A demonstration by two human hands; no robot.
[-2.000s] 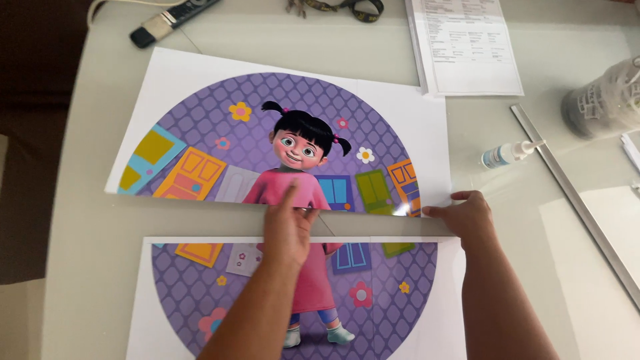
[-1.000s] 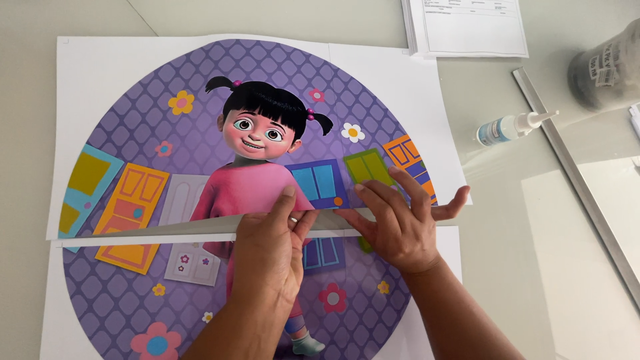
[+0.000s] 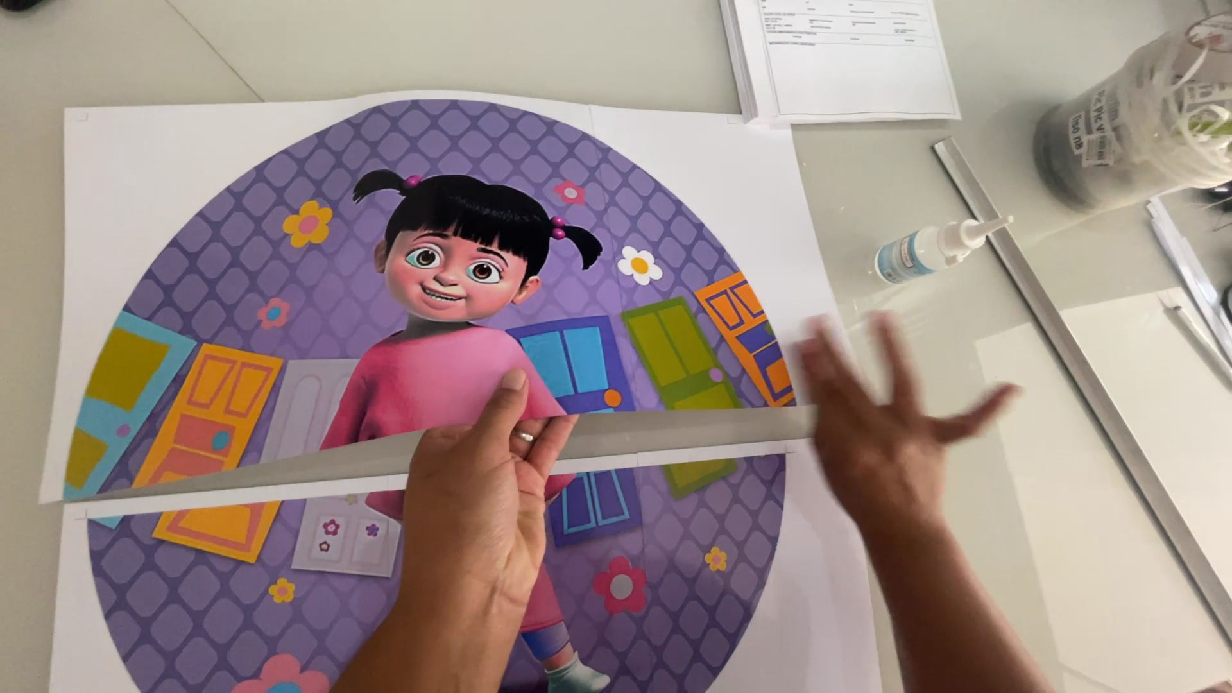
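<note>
An upper printed sheet [image 3: 462,289] shows the top half of a round picture of a cartoon girl before colored doors. My left hand [image 3: 486,500], a ring on one finger, pinches its lower edge near the middle, thumb on top and fingers beneath. Below it lies the lower printed sheet [image 3: 674,568], with the rest of the figure; a wedge-shaped gap parts the two, and my left wrist covers some of the print. Near the upper sheet's lower right corner is my right hand [image 3: 881,433], blurred, its fingers spread and nothing held.
A small glue bottle [image 3: 914,252] with a pointed nozzle lies right of the sheets, beside a long metal ruler or strip [image 3: 1088,371]. Printed papers [image 3: 857,77] are at the top. A plastic jar [image 3: 1126,125] bearing writing stands at the upper right of the glossy table [image 3: 635,48].
My right hand has moved right, off the sheets' facing edges, and its fingers have spread. My left hand stays at the upper sheet's lower edge. The view is closer than two seconds ago.
</note>
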